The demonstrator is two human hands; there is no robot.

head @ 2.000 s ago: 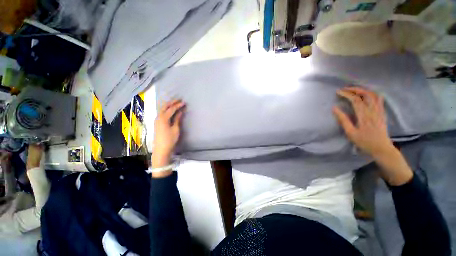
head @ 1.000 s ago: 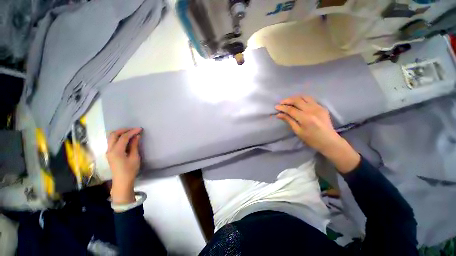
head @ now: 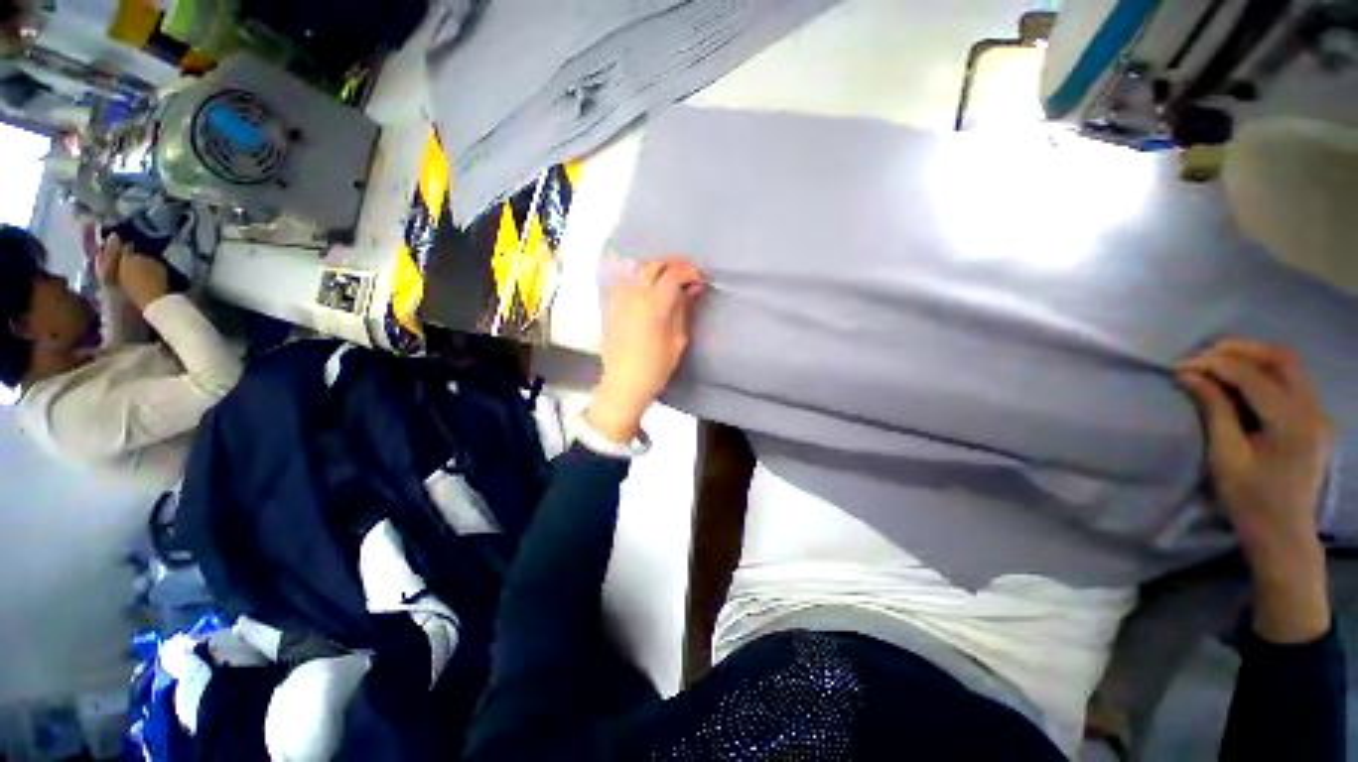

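Observation:
The grey garment panel (head: pixel 894 320) lies across the machine bed, its front edge hanging over my lap. A long fold or ridge runs across it between my hands. My left hand (head: pixel 651 331) pinches the panel near its left end. My right hand (head: pixel 1263 432) grips the ridge at the right, fingers curled on the cloth. The sewing machine head (head: pixel 1177 67) is at the upper right, cut off by the frame. A bright light spot hides the needle area and part of the panel.
A bundle of grey pieces (head: pixel 596 90) lies at the upper left. Black-and-yellow tape (head: pixel 521 261) marks the table edge. Another machine (head: pixel 246 142) and a seated person (head: pixel 127 357) are at the left. Dark navy garments (head: pixel 313 476) are below them. White cloth (head: pixel 812 543) covers my lap.
The view has swung left, showing the seated person. A raised fold now runs across the panel between my hands; the panel was flatter there before.

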